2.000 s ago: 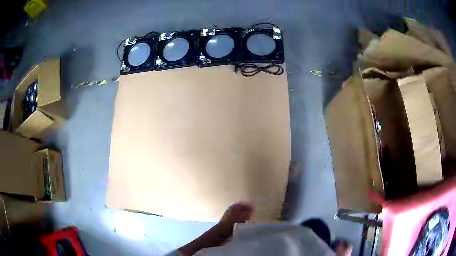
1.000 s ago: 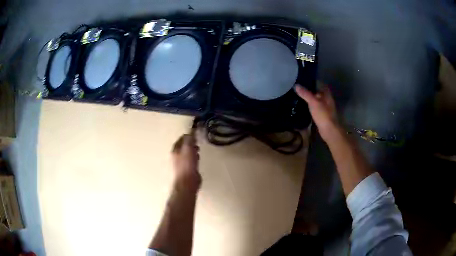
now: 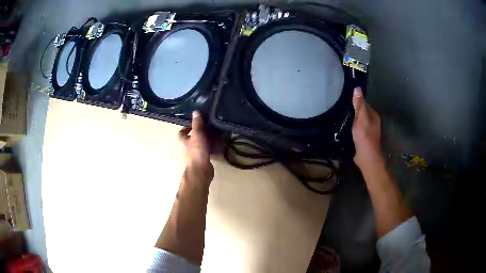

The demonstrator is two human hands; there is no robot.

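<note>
The rightmost square black base housing (image 3: 234, 109) has a round pale centre plate (image 3: 298, 72), a yellow-edged power supply board (image 3: 357, 49) at its far right corner and a control board (image 3: 264, 20) at its far left. My right hand (image 3: 367, 128) grips its right edge, thumb on top. My left hand (image 3: 198, 146) is at its near left corner, thumb over the adjoining housing's near corner; its other fingers are partly hidden. A looped black power cord (image 3: 250, 154) hangs or lies at the near edge.
Three more black housings (image 3: 205, 106) with pale discs stand in a row to the left, along the far edge of a tan cardboard sheet (image 3: 122, 186). Cardboard boxes (image 3: 13, 197) are at the left edge. A red object (image 3: 25, 263) is at the lower left.
My hands have come up to the housings, and the view has moved closer. In the last second both hands have closed in, and the rightmost housing looks larger and slightly turned.
</note>
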